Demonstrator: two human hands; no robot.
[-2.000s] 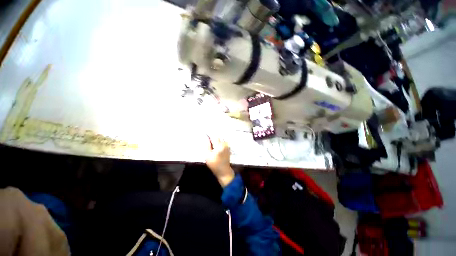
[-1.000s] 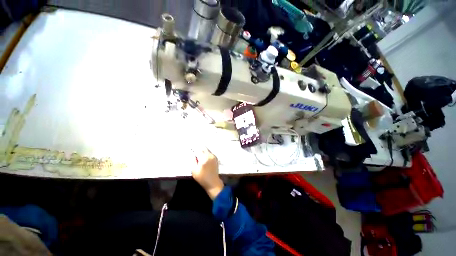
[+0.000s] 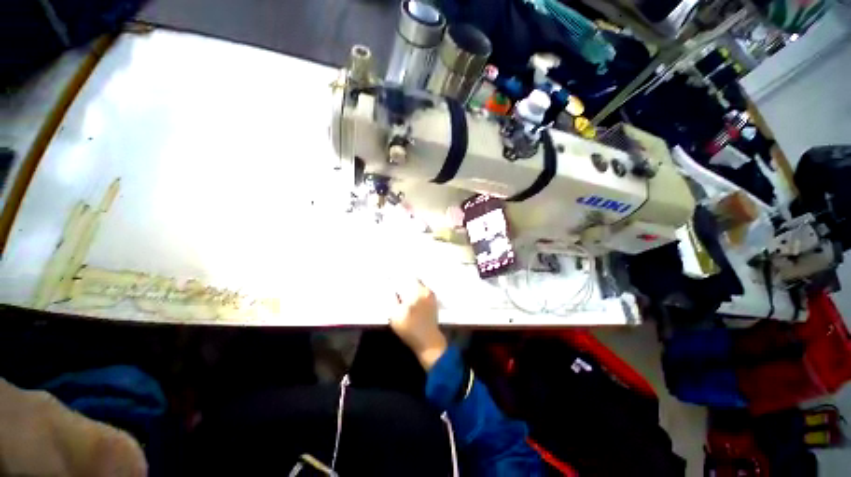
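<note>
My right hand is bare and rests low over the front edge of the white machine table. Its fingers point away from me, into strong glare, and I cannot tell whether they hold anything. The cream-white JUKI sewing machine stands ahead, with its needle area beyond my fingers, partly washed out by light. A smartphone with a lit screen leans by the machine body. My left hand is not in view; a blue sleeve shows at the lower left.
Metal cylinders stand behind the machine. A looped pale cord lies at the table's right end. Dark garments fill a red crate below. A blurred tan shape is at the lower left. Another machine stands at the right.
The camera view has shifted and become sharper. My right hand stays near the table's front edge, with its fingers slightly changed. Machine and phone appear unmoved on the table.
</note>
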